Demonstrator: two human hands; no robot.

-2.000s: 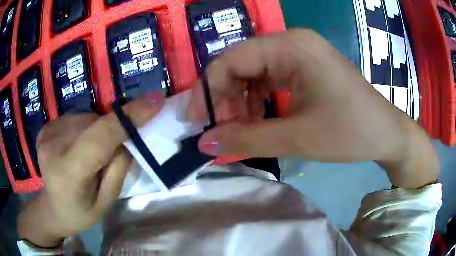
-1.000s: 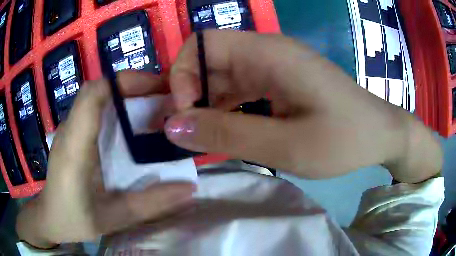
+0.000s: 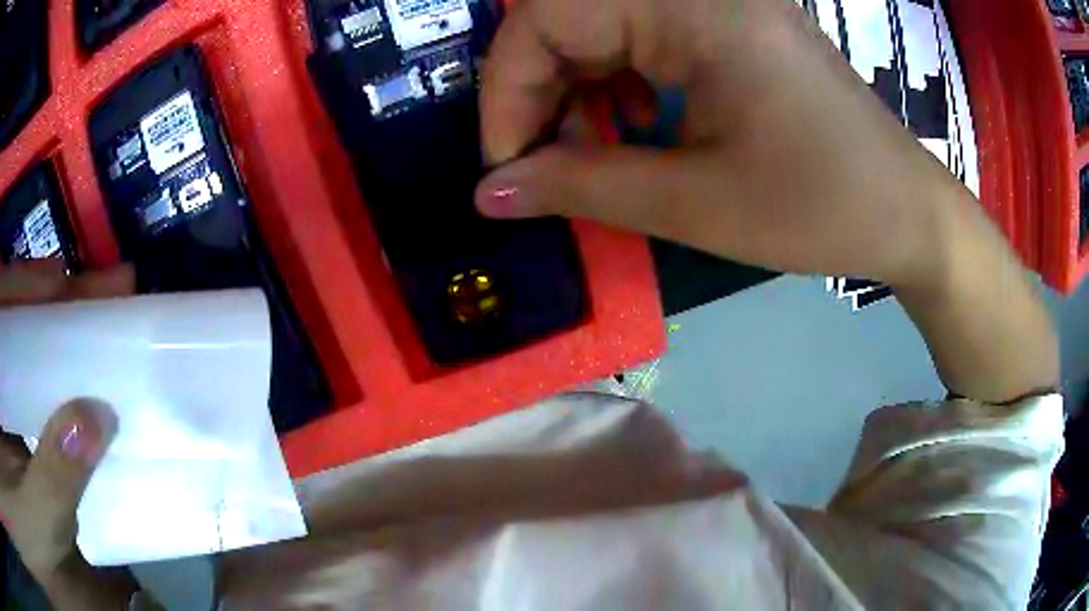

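My right hand point(image 3: 717, 155) pinches thumb and fingertips at the right edge of a black sticker point(image 3: 418, 179). The sticker lies over the dark middle of a phone point(image 3: 525, 287), black on black, so its outline is hard to tell. The phone sits in the orange-red foam tray point(image 3: 561, 370); its gold round part point(image 3: 472, 296) shows below and its white label point(image 3: 424, 17) above. My left hand point(image 3: 54, 466), cut off by the left edge, holds a white release liner point(image 3: 185, 406) with its thumb on top.
More phones point(image 3: 179, 179) lie in tray slots to the left, one partly behind the liner. Black-and-white sticker sheets point(image 3: 914, 72) lie to the right, beside another red tray point(image 3: 1027, 143) holding phones. Grey floor point(image 3: 752, 370) shows below right.
My right hand has carried the black sticker away from the liner and onto the phone. My left hand has moved left with the liner. The view is closer to the tray.
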